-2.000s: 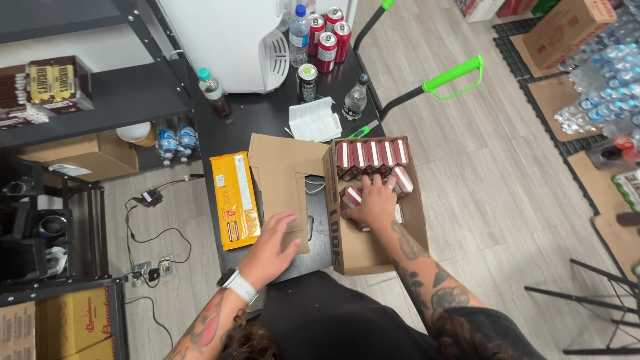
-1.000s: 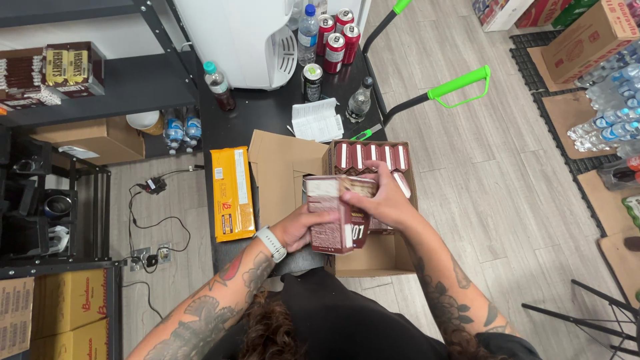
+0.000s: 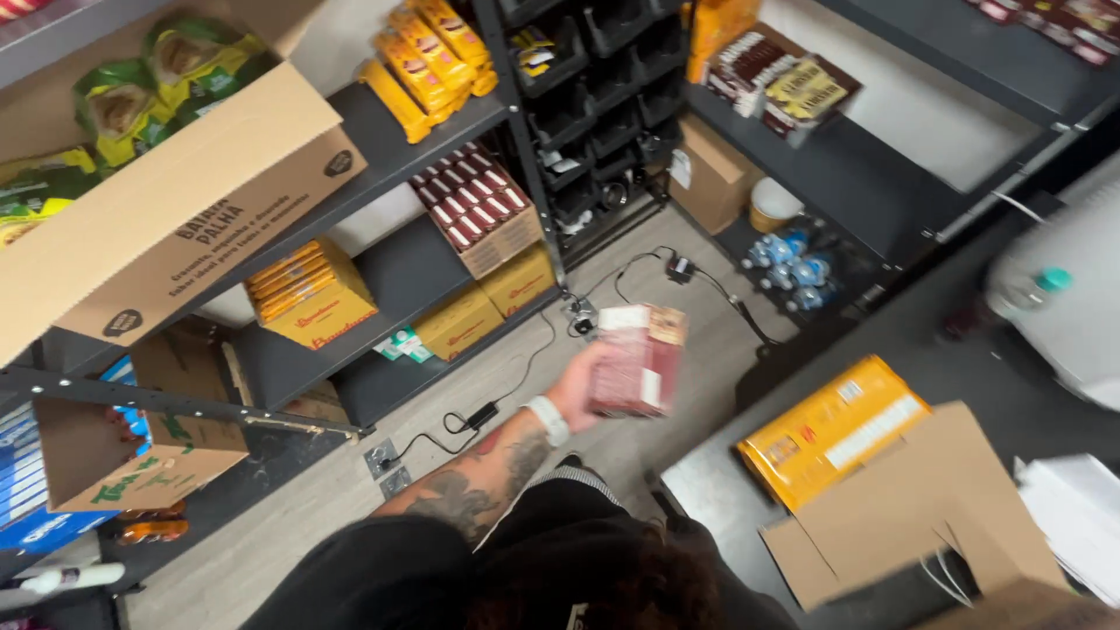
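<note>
My left hand (image 3: 581, 385), with a pale watch on its wrist, is closed around the left side of a maroon and white package (image 3: 632, 363), perhaps two small boxes side by side. The package is held in the air above the grey floor. My right hand is out of view. On the lower shelf, up and to the left of the package, a cardboard box (image 3: 500, 241) holds rows of similar maroon packs. At the right, a yellow-orange package (image 3: 836, 430) lies on the dark table beside an opened cardboard flap (image 3: 932, 499).
Metal shelving (image 3: 411, 144) runs along the left with a large cardboard carton (image 3: 219, 206) and yellow boxes (image 3: 319, 302). Black bins (image 3: 612, 96) stand in the corner. Cables and a power adapter (image 3: 482, 416) lie on the floor. The dark table (image 3: 726, 490) stands at the right.
The view has swung far left, from the table to the shelves. Two seconds ago my left hand was empty; a second ago both hands held maroon packs over the open box. Now my left hand holds them.
</note>
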